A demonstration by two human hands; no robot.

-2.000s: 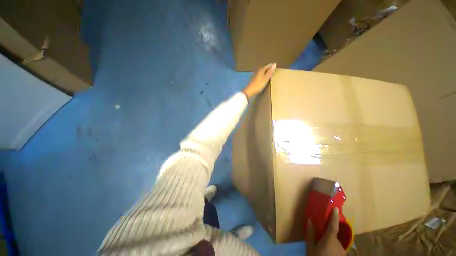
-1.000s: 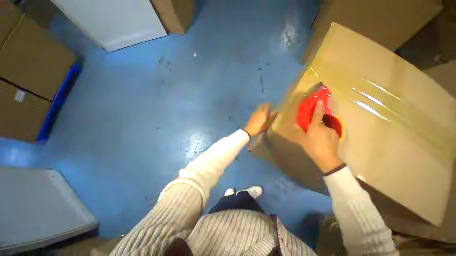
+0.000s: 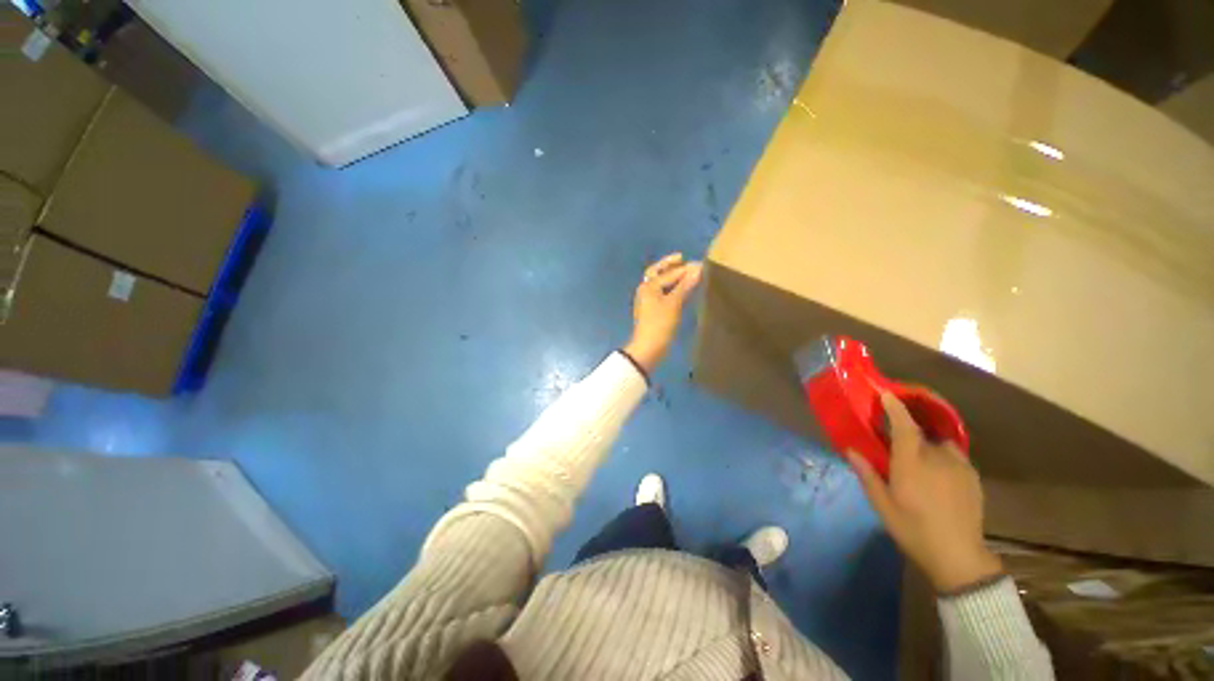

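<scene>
A large brown cardboard box [image 3: 932, 186] stands at the right, with shiny strips of clear packing tape [image 3: 1065, 200] across its top face. My right hand [image 3: 932, 499] grips the red tape dispenser [image 3: 852, 406], held in front of the box's near side, its metal end pointing up and left. My left hand [image 3: 662, 306] is at the box's near left corner, fingers bent and close together at the edge. Whether the fingertips touch the box or pinch anything is too small to tell.
Stacked brown cartons [image 3: 147, 200] stand on a blue pallet [image 3: 220, 306] at the left. A white panel [image 3: 313, 73] is at the upper left, a grey-white surface [image 3: 147, 545] at the lower left. A brown-wrapped bale [image 3: 1132, 612] lies at the lower right. The floor [image 3: 453, 279] is blue.
The view has turned, and the box shows farther up. My right hand has moved the red dispenser off the box top to before its near side. My left hand has left the far corner.
</scene>
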